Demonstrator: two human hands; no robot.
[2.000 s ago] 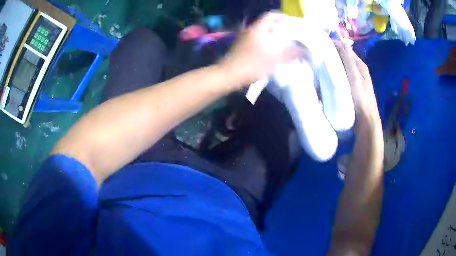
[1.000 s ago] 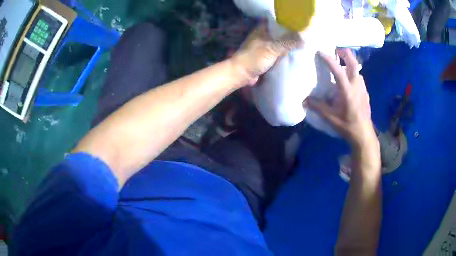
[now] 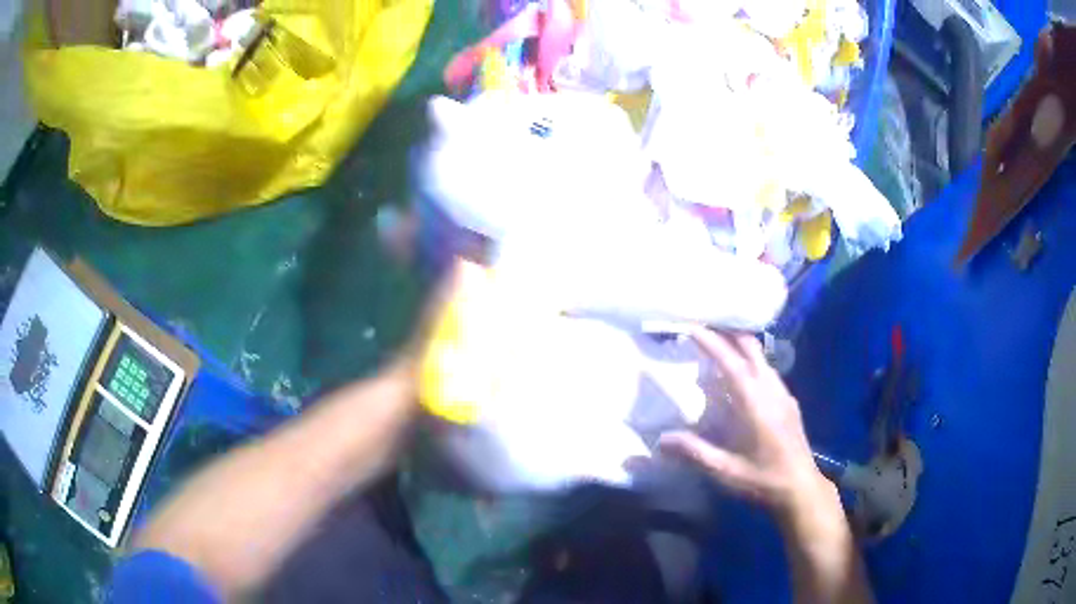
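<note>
A plump white plush unicorn (image 3: 566,271) is held in front of me, its head at the upper left and a rounded yellow patch at its left side. It is overexposed and partly blurred. My left hand (image 3: 439,313) is blurred and mostly hidden at the plush's left side; its grip does not show clearly. My right hand (image 3: 749,425) has its fingers spread against the plush's lower right. A thin bit of the metal nozzle (image 3: 832,464) shows behind my right wrist, by its round mount (image 3: 887,486).
White skins (image 3: 743,106) with yellow and pink parts fill a blue crate (image 3: 876,89) ahead. A yellow bag (image 3: 177,142) with small white items lies at the upper left. The digital scale (image 3: 100,407) stands at left. The blue machine (image 3: 944,354) is at right.
The view has shifted upward, bringing in the yellow bag and more of the crate. The plush has moved left and is turned, with its head now at the upper left.
</note>
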